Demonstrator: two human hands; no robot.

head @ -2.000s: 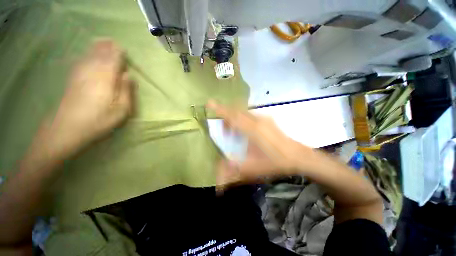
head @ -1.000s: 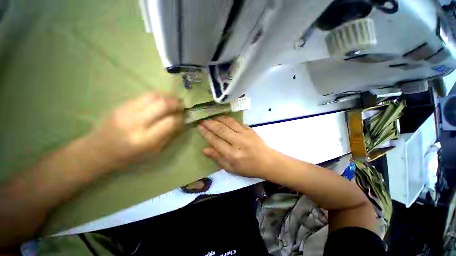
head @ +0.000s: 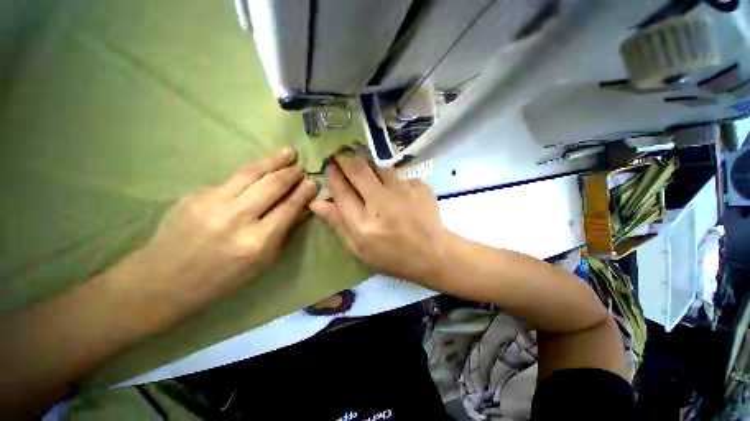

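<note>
The large olive-green garment panel [head: 107, 131] covers the left and middle of the machine table. My left hand [head: 238, 214] lies on it, fingertips pressed on the cloth just in front of the presser foot [head: 312, 122]. My right hand [head: 382, 214] is beside it, fingertips bent down at a small dark-edged fold or strip [head: 317, 174] between the hands. The thumb and fingers pinch there, partly hiding it. The white machine head [head: 345, 49] stands over the cloth, close behind the fingertips.
A yellow-brown box [head: 598, 214] with olive cut strips [head: 641, 197] stands at the table's right end. A white plastic bin [head: 676, 263] is beyond it. Crumpled grey-beige cloth [head: 485, 353] lies below the table. A dark-rimmed worn spot [head: 331, 303] shows at the front edge.
My hands have come together at the presser foot. My right fingers have moved up onto the fold, and my left hand has shifted slightly right. The narrow strip seen earlier is now mostly covered.
</note>
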